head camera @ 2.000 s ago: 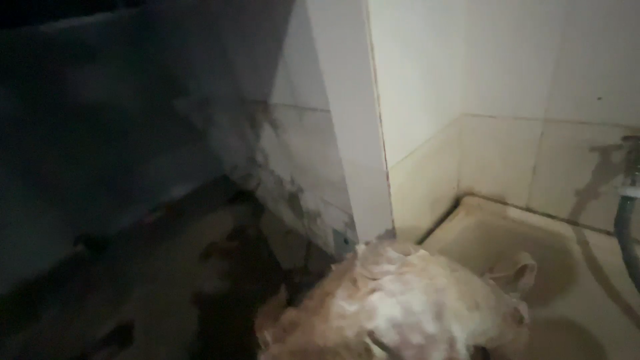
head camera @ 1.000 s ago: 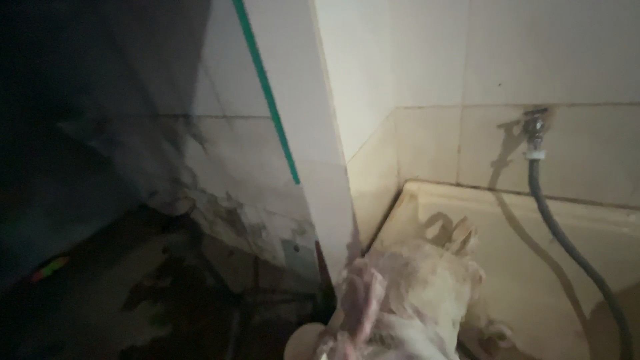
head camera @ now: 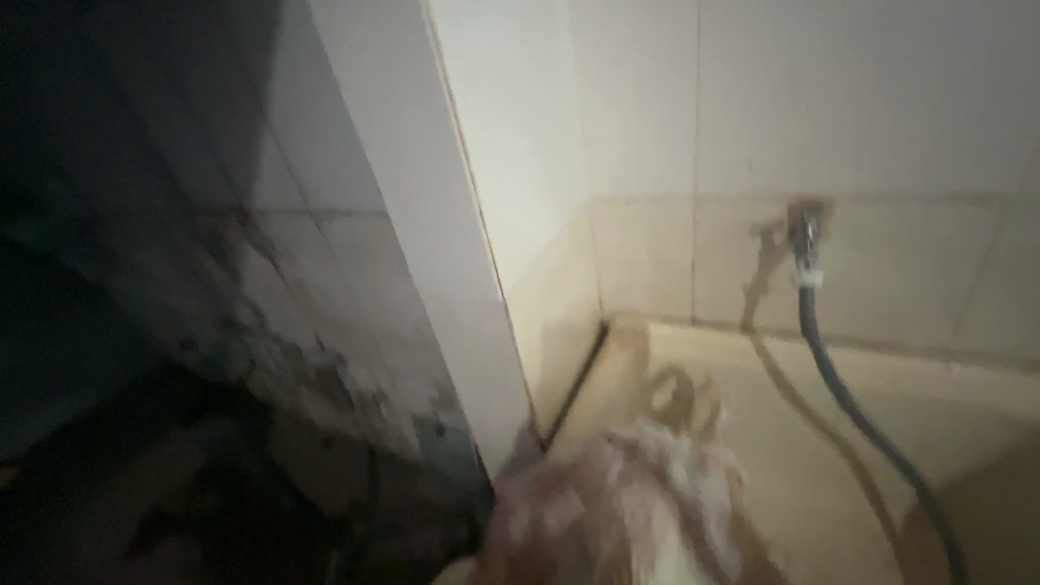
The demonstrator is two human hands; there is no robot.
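A pale, crumpled, wet-looking mass (head camera: 650,504), perhaps soapy cloth, lies at the bottom centre of the head view, over the near left part of a cream basin (head camera: 780,479). It is blurred, with pinkish and whitish patches and a thin raised piece at its top right. My left and right hands cannot be told apart from this mass; any fingers there are blurred or hidden. A metal tap (head camera: 804,227) on the tiled wall feeds a dark grey hose (head camera: 853,406) that runs down over the basin at the right.
A white wall edge (head camera: 431,236) stands left of the basin. Beyond it, a stained tiled wall (head camera: 325,284) drops to a dark floor (head camera: 244,504) with dim, unclear shapes. Pale tiles (head camera: 853,106) rise behind the basin. The left side is in deep shadow.
The pale mass has changed shape and sits lower in the view. A green strip seen along the wall edge one second ago no longer shows. The view has shifted toward the tap since the oldest frame.
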